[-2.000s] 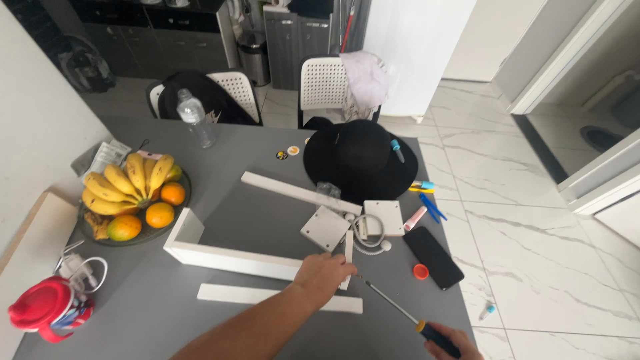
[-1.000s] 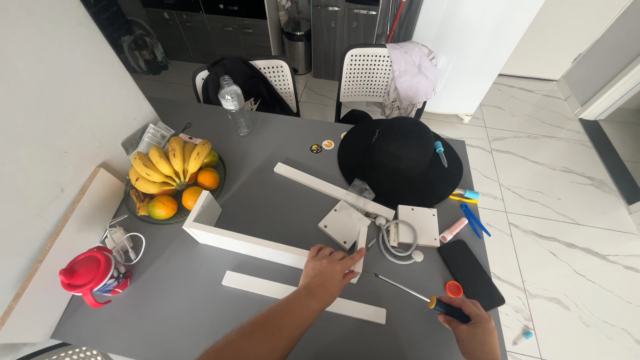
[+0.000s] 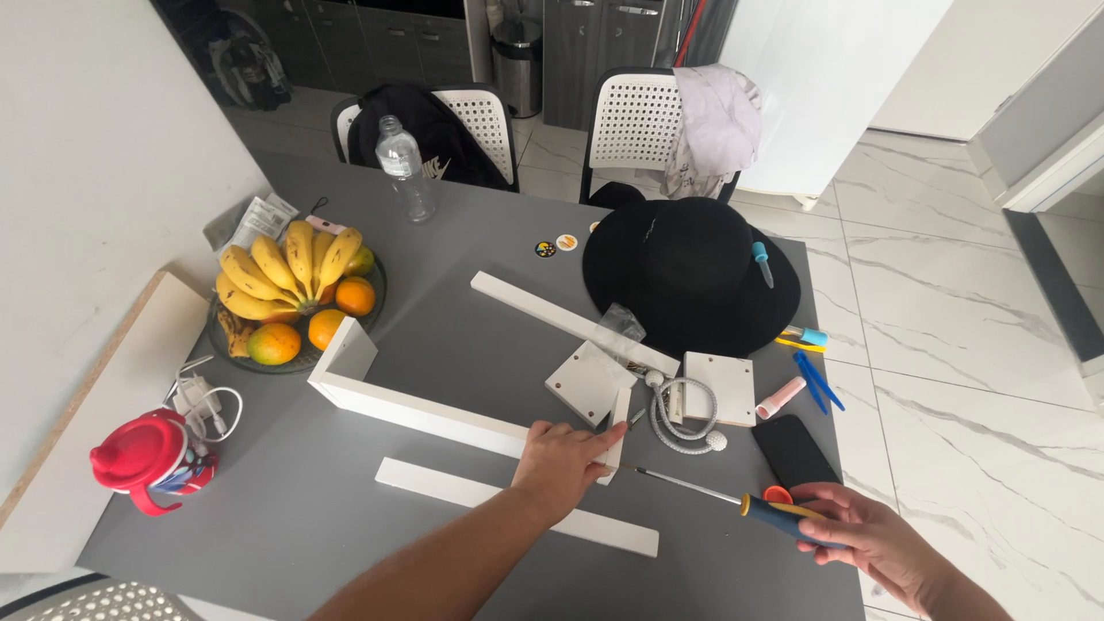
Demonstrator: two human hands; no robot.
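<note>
My left hand (image 3: pixel 565 461) grips the right corner of a white board frame (image 3: pixel 423 414), its fingers over the short end piece (image 3: pixel 617 435). In my right hand (image 3: pixel 862 535) is a screwdriver (image 3: pixel 789 517) with a blue and yellow handle. Its shaft points left, and the tip is at the outer face of the end piece, by a screw. One loose white strip (image 3: pixel 604 526) lies in front of the frame, partly behind my left forearm, and another strip (image 3: pixel 561 315) lies behind it. Two square white panels (image 3: pixel 586 379) (image 3: pixel 720 388) and a looped grey cord (image 3: pixel 711 405) lie beside the end piece.
A black hat (image 3: pixel 694 259) sits at the back right, a phone (image 3: pixel 795 453) and blue tweezers (image 3: pixel 815 382) near the right edge. On the left are a fruit plate (image 3: pixel 379 306) with bananas and a red-lidded cup (image 3: pixel 155 457). A plastic bottle (image 3: pixel 405 172) stands at the back.
The view has shifted. My left hand stays on the frame's corner and my right hand still holds the screwdriver, whose tip is now closer to the end piece than two seconds ago.
</note>
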